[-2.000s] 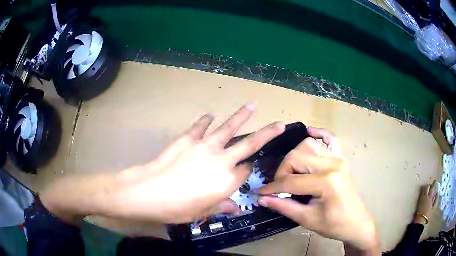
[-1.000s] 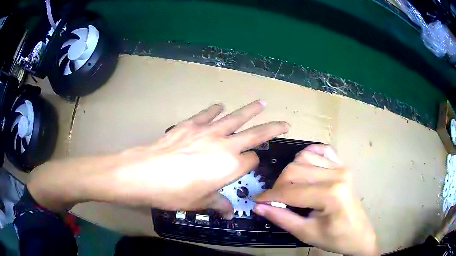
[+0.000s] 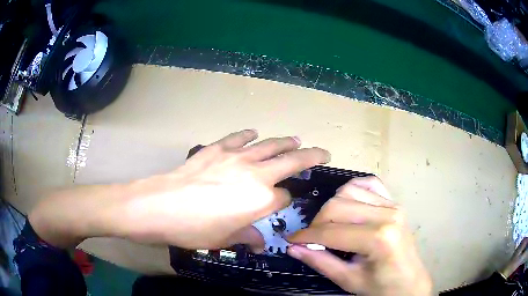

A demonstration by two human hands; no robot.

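The black base housing [image 3: 231,270] lies on the bench in front of me. A white drive gear [image 3: 279,226] with a dark centre sits in it, partly hidden by my fingers. My left hand [image 3: 231,191] lies over the housing's left part, fingers spread, with the thumb at the gear's left edge. Whether it grips anything is hidden. My right hand [image 3: 359,237] pinches a slim white strip [image 3: 314,247] between thumb and forefinger at the gear's lower right edge. Two small white connectors [image 3: 227,254] show near the housing's lower left edge.
A fan unit [image 3: 92,69] with white blades stands at the upper left. The cardboard [image 3: 347,130] borders a green strip [image 3: 278,40]. At the right edge are an open carton [image 3: 514,141], white small parts [image 3: 520,214] and another person's hand [image 3: 515,258].
The second fan unit at the left is gone from its place. The housing, tilted two seconds ago, now lies flatter and slightly lower left. Both hands stay at the gear.
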